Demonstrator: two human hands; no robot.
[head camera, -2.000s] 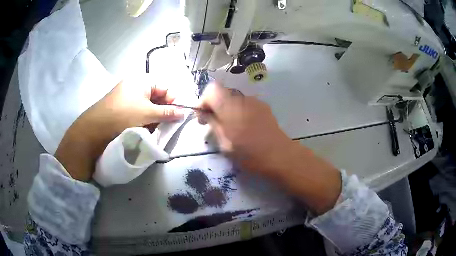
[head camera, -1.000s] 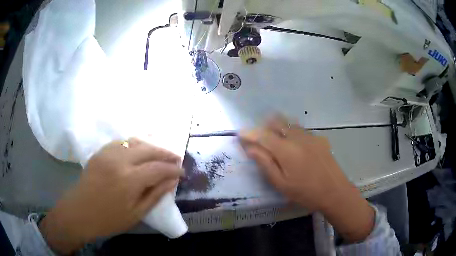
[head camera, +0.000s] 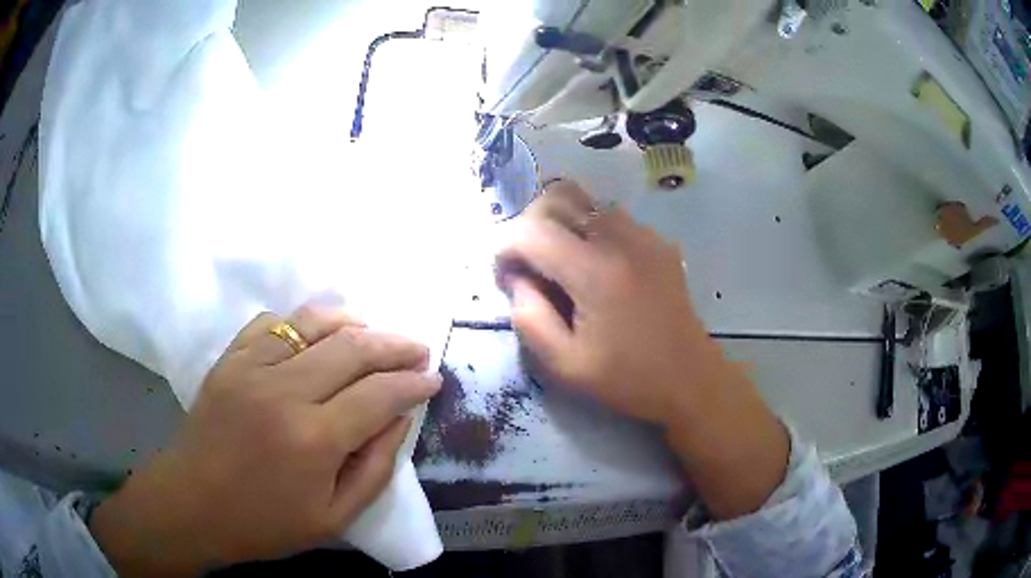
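Note:
A white garment piece (head camera: 147, 226) lies over the left of the machine bed, washed out by lamp glare beside the needle. Its narrow end (head camera: 398, 522) hangs over the table's front edge. My left hand (head camera: 300, 423), with a gold ring, holds the cloth near its right edge. My right hand (head camera: 605, 311) is curled just below and right of the round throat plate (head camera: 516, 175). Its fingertips are blurred in glare; whether they hold anything cannot be told. The presser foot area (head camera: 493, 152) is left of the plate's middle.
The machine head (head camera: 837, 68) spans the top right, with its cream ribbed tension dial (head camera: 669, 166) low over the bed. A slim black tool (head camera: 887, 361) lies at the right. Dark stains (head camera: 469, 423) mark the table between my hands. A tape ruler (head camera: 588, 517) runs along the front edge.
Two seconds ago the cloth was bunched and my right fingers held a thin dark tool; now the cloth is spread flatter. Since one second ago my right hand has moved up-left towards the throat plate.

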